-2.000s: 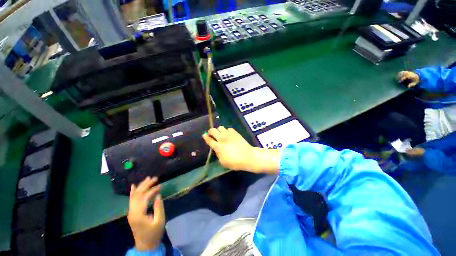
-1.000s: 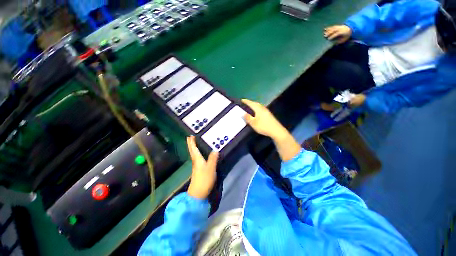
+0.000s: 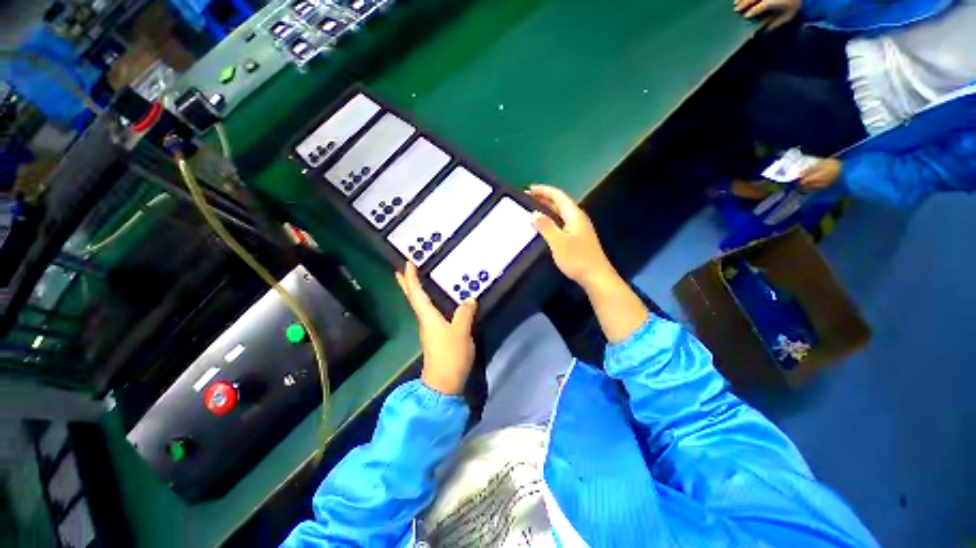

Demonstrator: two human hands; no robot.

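Note:
A long black tray (image 3: 410, 260) with several white phone units, camera circles at their lower-left corners, lies at a slant on the green mat, its near end over the bench edge. My left hand (image 3: 444, 340) grips its near left corner. My right hand (image 3: 570, 238) grips the near right side, thumb on the edge beside the nearest phone unit (image 3: 484, 248). The press's black control box (image 3: 252, 375), with a red emergency stop (image 3: 222, 398) and green buttons (image 3: 295, 333), stands to the left.
A yellowish air hose (image 3: 254, 270) hangs over the control box. Blister trays (image 3: 310, 30) lie at the back. Another tray (image 3: 66, 482) is at lower left. An open cardboard box (image 3: 829, 310) is on the floor; another person's hands (image 3: 822, 173) are at right.
Both hands left the control box area and took hold of the tray's near end. Since one second ago they keep that hold, and the view has shifted slightly.

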